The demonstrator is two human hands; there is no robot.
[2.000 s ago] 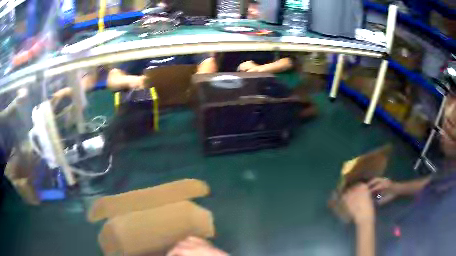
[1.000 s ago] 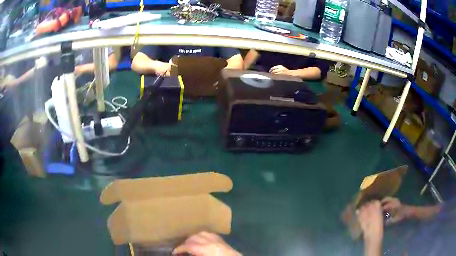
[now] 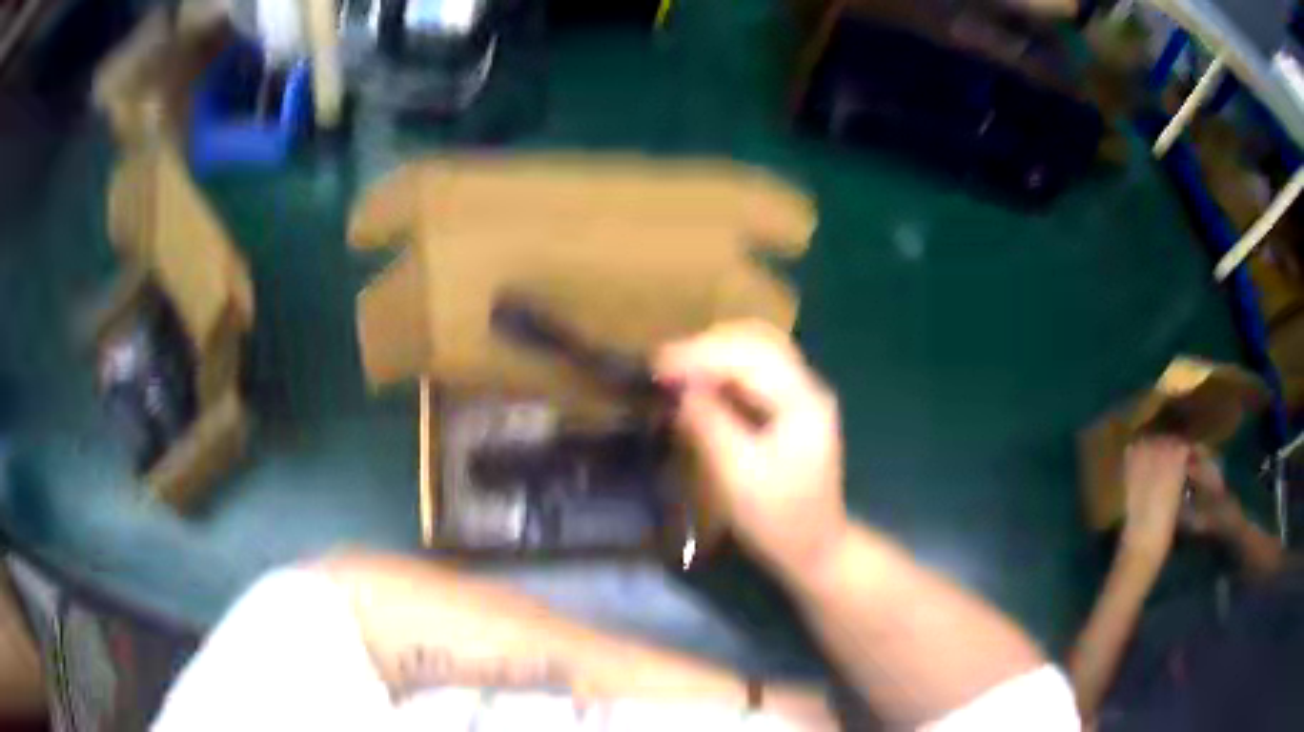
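Note:
An open brown cardboard box (image 3: 572, 243) lies in front of me, its lid and flaps spread away from me. Dark items and a blurred shiny grey patch (image 3: 501, 429) show inside; I cannot tell them apart. My right hand (image 3: 758, 429) is above the box's right side, its fingers closed on a dark, elongated cable bundle (image 3: 551, 329) that reaches left over the lid. My left forearm crosses below the box to the right; my left hand is not visible.
Another open box (image 3: 215, 315) with a dark bagged item stands at the left, near a blue tray (image 3: 250, 122). A black unit (image 3: 944, 107) is at the back right. Another person's hands (image 3: 1166, 479) are at a small box (image 3: 1115, 458) on the right.
The view has tilted down, so the box shows higher and more of its inside is visible. My right hand now holds the dark bundle above the box. My left forearm has come into view.

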